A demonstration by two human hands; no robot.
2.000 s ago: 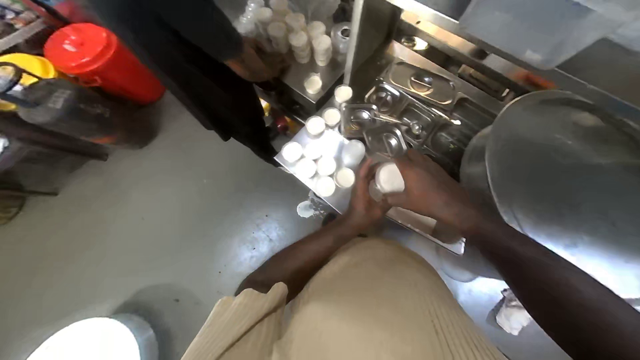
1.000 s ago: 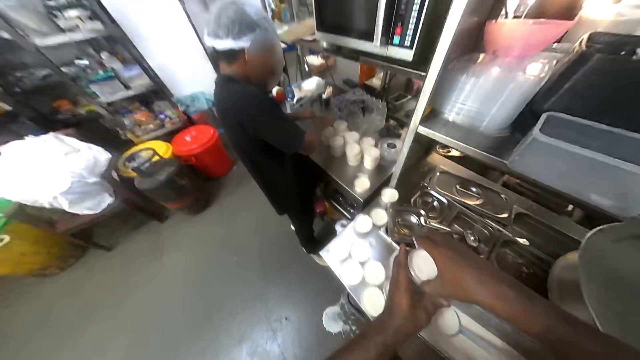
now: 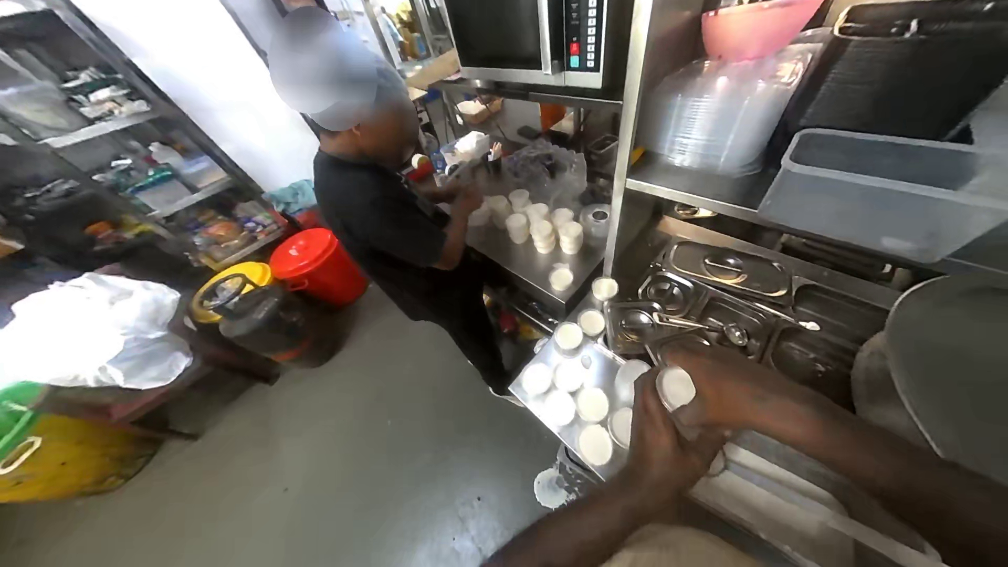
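Observation:
Both my hands are around a small clear plastic cup with white contents [image 3: 676,387], over the counter edge. My left hand [image 3: 665,441] holds it from the near left; my right hand [image 3: 709,386] grips its right side, partly hiding it. Just left of my hands, several similar cups filled with white, such as one cup [image 3: 594,445], stand on a steel surface [image 3: 543,405]. Beyond them are another filled cup [image 3: 561,277] and stacked cups [image 3: 543,235] on a steel table. Ladles [image 3: 735,335] lie over the steel food pans to the right.
A co-worker in a black shirt [image 3: 386,213] stands at the steel table [image 3: 524,264], hands near the stacked cups. A large round metal lid [image 3: 953,370] is at right. Above are a microwave [image 3: 512,39], clear containers [image 3: 713,118] and a grey plastic tub [image 3: 882,197]. Red bucket [image 3: 319,264] at left.
The view has swung up and left, bringing the co-worker's upper body and the shelves into sight. My hands still hold a white-filled cup beside the others.

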